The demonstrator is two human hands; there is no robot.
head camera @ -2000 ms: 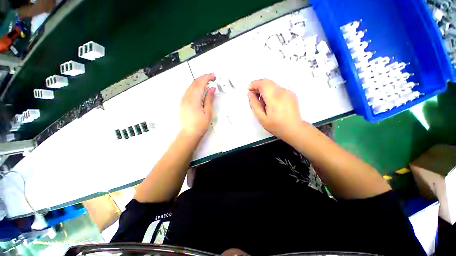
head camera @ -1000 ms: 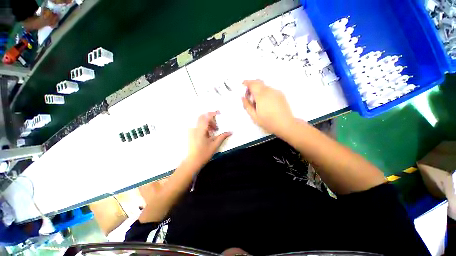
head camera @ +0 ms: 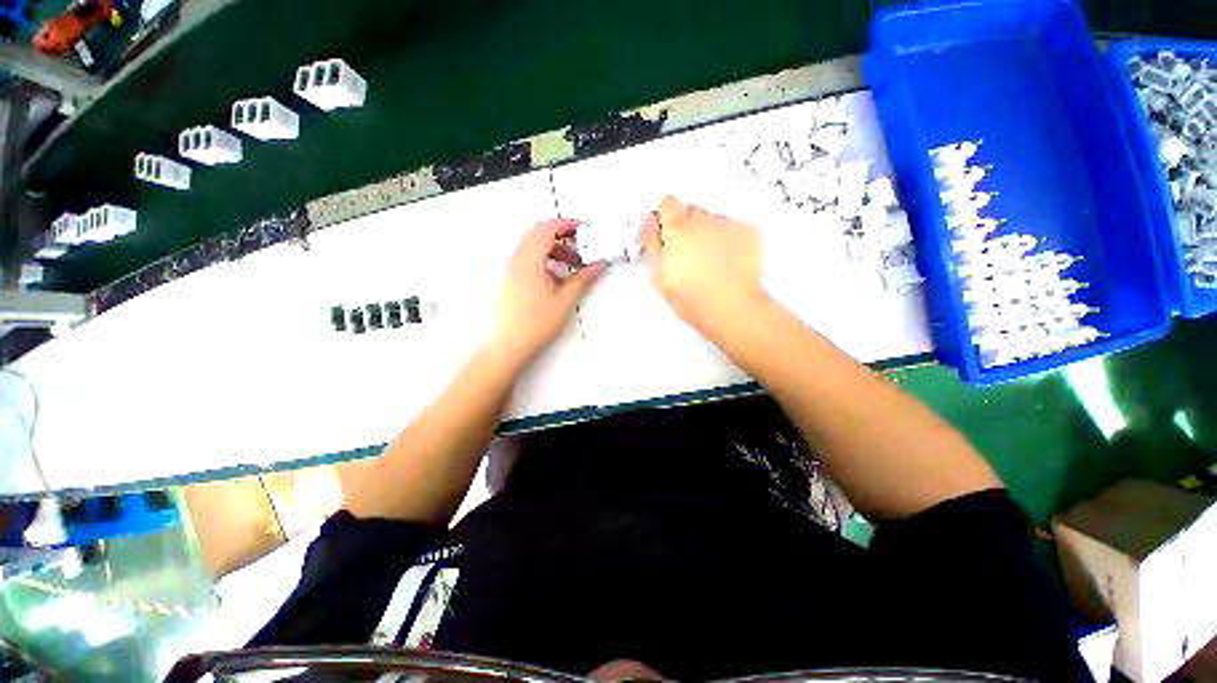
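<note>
My left hand (head camera: 538, 291) is at the middle of the white bench, thumb and fingers closed around a small white part (head camera: 613, 258) whose details are too bright to make out. My right hand (head camera: 703, 262) is just right of it, fingers curled and fingertips close to that part; whether it holds something is hidden. A short row of housings with dark green insides (head camera: 376, 315) stands on the bench to the left. Small loose white parts (head camera: 834, 174) lie scattered at the bench's right end.
The nearer blue bin (head camera: 1069, 162) stands at the bench's right end with rows of white pointed parts (head camera: 1021, 300). A farther blue bin holds jumbled glossy parts (head camera: 1177, 134). White housings (head camera: 266, 118) stand in groups on the green belt (head camera: 441, 83). A carton (head camera: 1128, 554) is at lower right.
My left hand has moved up and now pinches a small white part beside my right hand. My right hand has turned inward. The view has shifted.
</note>
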